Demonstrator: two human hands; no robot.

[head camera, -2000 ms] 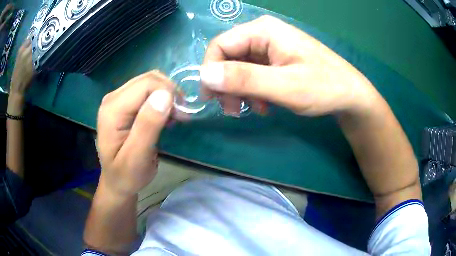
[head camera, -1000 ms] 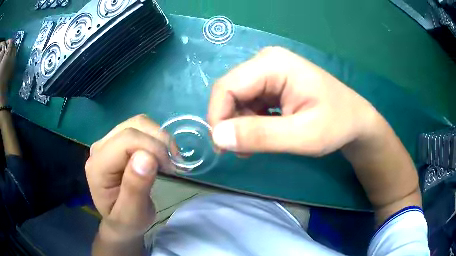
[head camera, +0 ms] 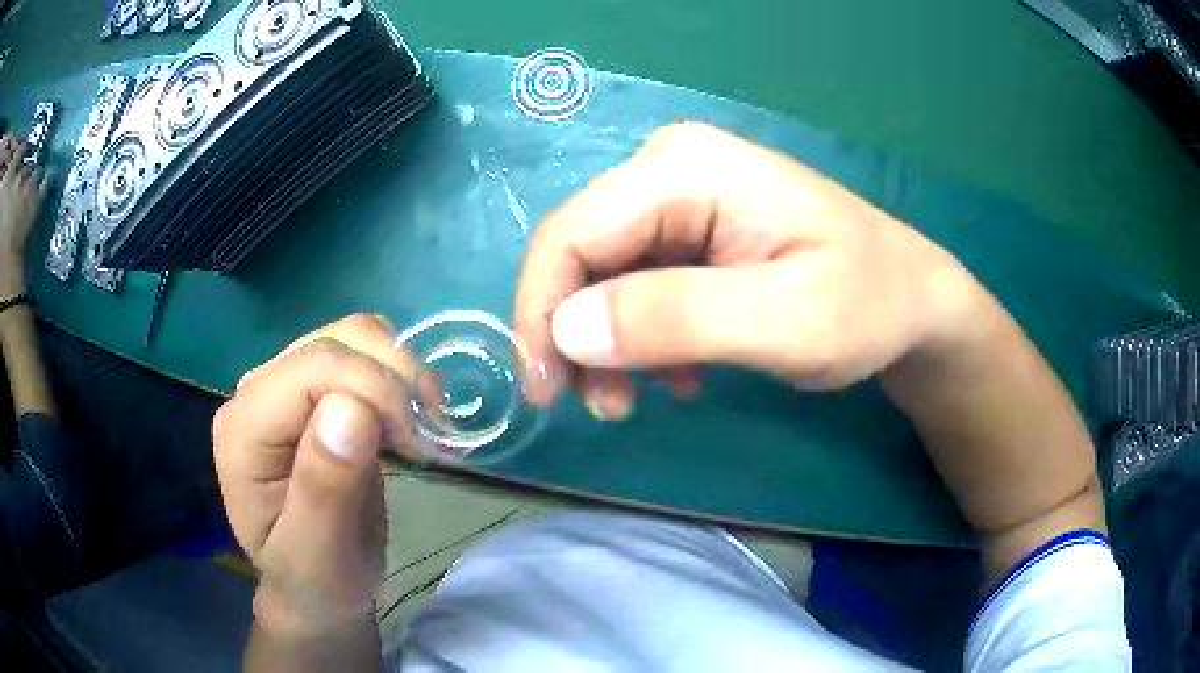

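Observation:
A clear ringed disc (head camera: 463, 384) is held up over the near edge of the green mat. My left hand (head camera: 316, 447) pinches its left rim between thumb and fingers. My right hand (head camera: 737, 283) is at the disc's right rim with its fingers curled and thumb and fingertip close together; whether it grips the rim or anything else cannot be told. A second ringed disc (head camera: 551, 84) lies flat on the mat beyond my hands.
A tall stack of frames (head camera: 283, 158) with a ringed plate on top stands at the left. More plates (head camera: 82, 184) and a thin rod tool (head camera: 158, 306) lie beside it. Another person's hand (head camera: 19, 197) is at the far left. A bundle of frames (head camera: 1158, 375) is at the right edge.
Since two seconds ago both hands and the disc appear lower in the picture, nearer the mat's front edge. Over the last second they shifted slightly left. My left hand keeps hold of the disc.

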